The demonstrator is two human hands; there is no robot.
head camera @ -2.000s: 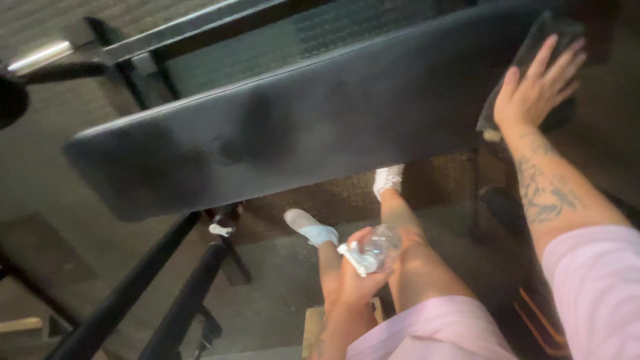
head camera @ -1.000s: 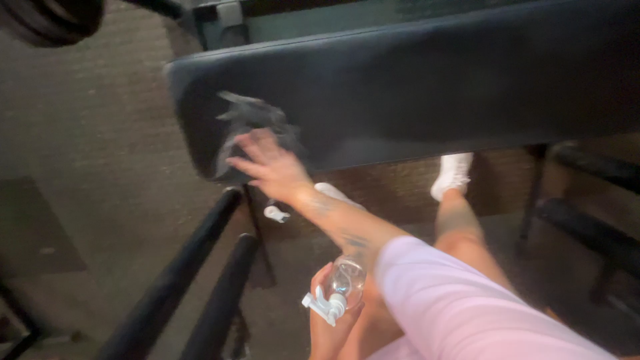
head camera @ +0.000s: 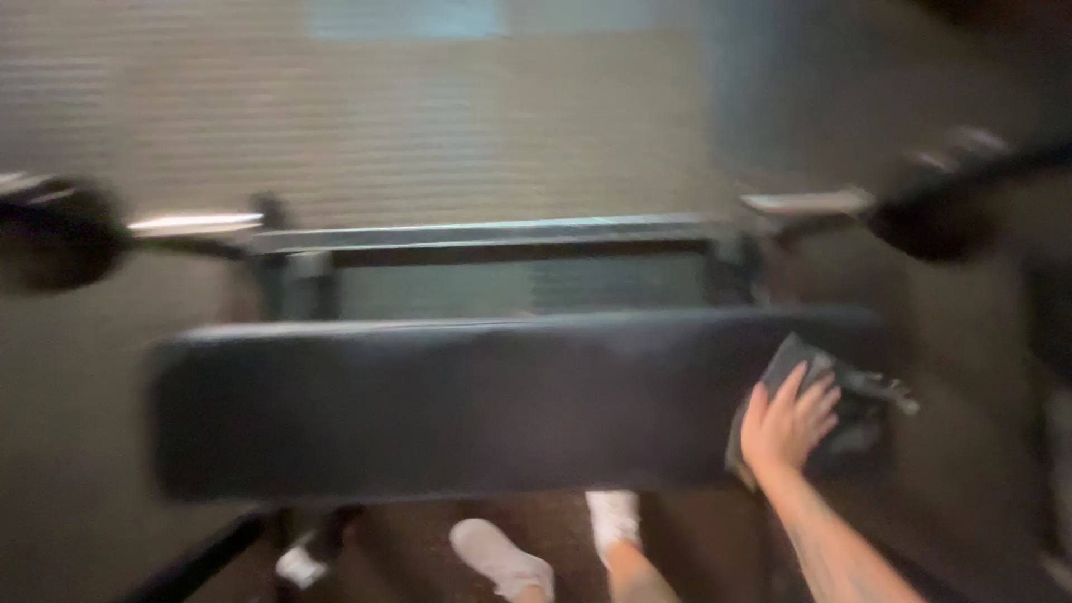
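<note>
A long black padded bench [head camera: 469, 410] lies across the view, blurred by motion. My right hand [head camera: 789, 423] presses a dark grey cloth [head camera: 846, 402] flat on the pad near its right end, with the fingers spread over it. Part of the cloth reaches out past my fingertips to the right. My left hand is outside the frame, and so is the spray bottle.
Beyond the bench runs a metal crossbar [head camera: 486, 234], with dark round weights [head camera: 63, 234] at the left and others [head camera: 942, 209] at the right. My white shoes [head camera: 502, 557] stand below the near edge. A black tube [head camera: 201, 557] slants at lower left.
My right hand and the cloth have moved from the bench's left end to its right end. The left hand and clear spray bottle have gone out of view. The view has shifted.
</note>
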